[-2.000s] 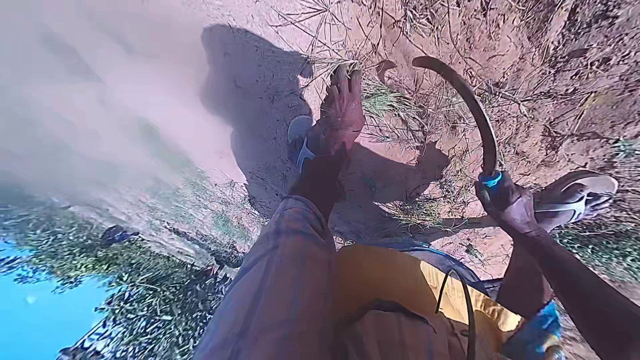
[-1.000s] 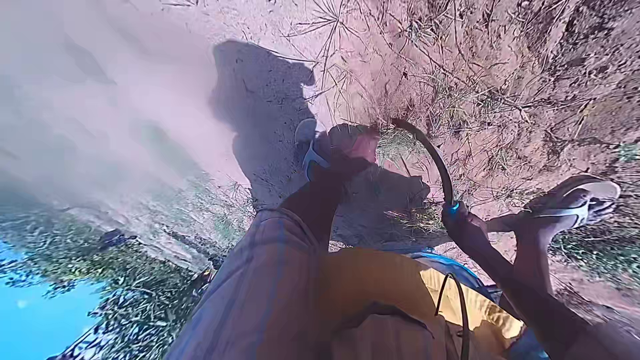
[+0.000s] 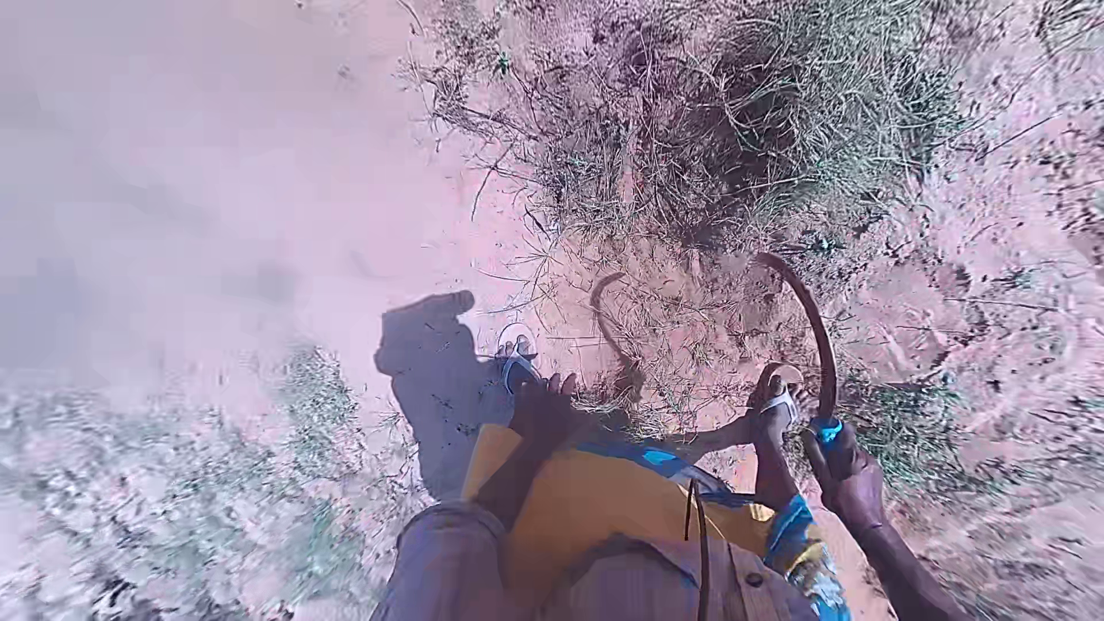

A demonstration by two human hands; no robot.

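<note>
My right hand [image 3: 845, 474], low on the right, is closed around the handle of a curved sickle [image 3: 815, 323]. A turquoise band [image 3: 828, 429] shows where the blade meets the grip, and the blade arcs upward with its tip over the dry ground. My left hand [image 3: 545, 410] is near the lower middle, in front of a yellow cloth [image 3: 604, 500] at my waist; its fingers look spread and nothing shows in it. Beyond its fingertips is one sandalled foot [image 3: 517, 366]. The other sandalled foot [image 3: 779, 401] stands just left of the sickle's handle.
A clump of dry and green grass [image 3: 776, 112] grows ahead at the upper right. Pale bare soil [image 3: 190, 172] spreads to the left, and low plants [image 3: 319, 509] are at the lower left. My shadow [image 3: 440, 379] and the sickle's shadow [image 3: 608, 319] fall on the ground.
The view has swung, bringing in the grass clump and losing the sky. My left hand has come back from beside the foot to in front of the yellow cloth. My right hand still holds the sickle.
</note>
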